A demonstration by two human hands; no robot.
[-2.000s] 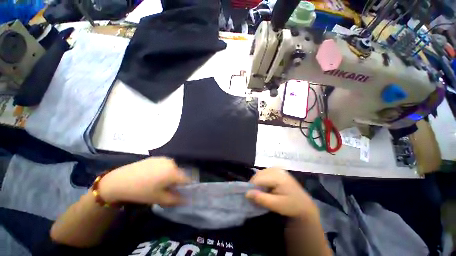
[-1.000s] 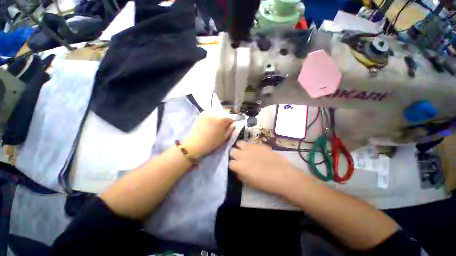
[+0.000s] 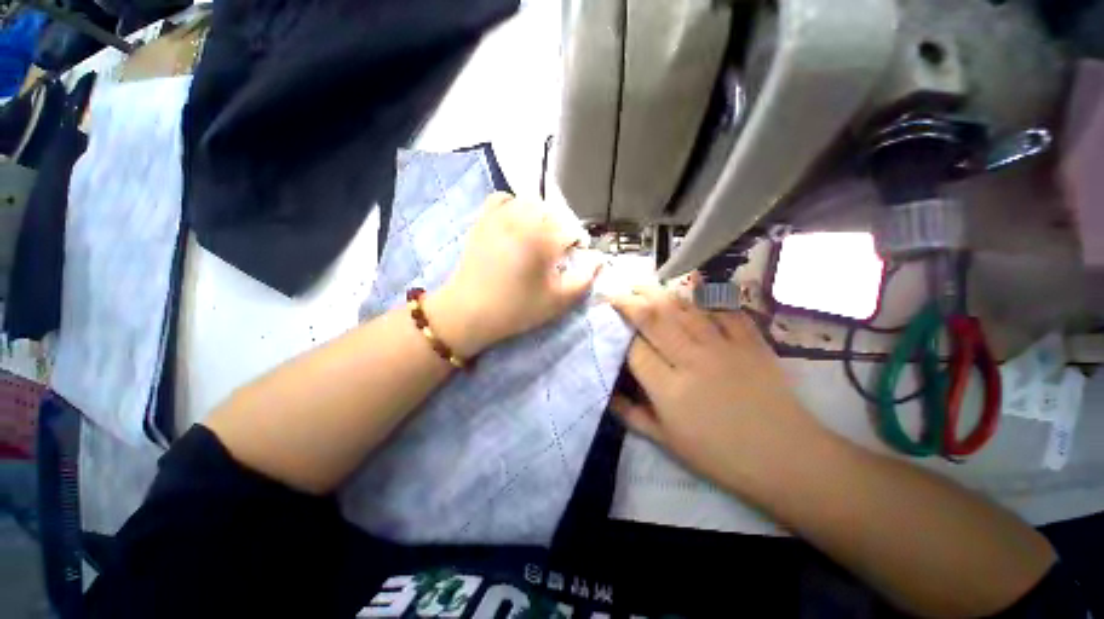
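Observation:
A pale grey fabric panel point(image 3: 484, 447) with faint quilt-like lines lies on the table and partly over the lap, a dark fabric edge point(image 3: 593, 478) showing along its right side. My left hand point(image 3: 515, 260) is curled with its fingertips on the panel's upper part, just before the sewing machine point(image 3: 678, 109) needle area. My right hand point(image 3: 708, 369) lies to the right, fingers bent, fingertips on the fabric edge under the machine head. The fingers of both hands nearly meet at a bright white spot. The presser foot and needle are hard to make out there.
Green and red handled scissors point(image 3: 938, 387) lie right of my right hand, below a bright phone point(image 3: 828, 275). Paper tags point(image 3: 1044, 399) lie further right. A large dark fabric piece point(image 3: 315, 133) and a grey stack point(image 3: 125, 254) lie on the left.
The view has moved closer to the machine head. Both hands came from the lap to the needle area with the grey panel and now rest close together on its edge.

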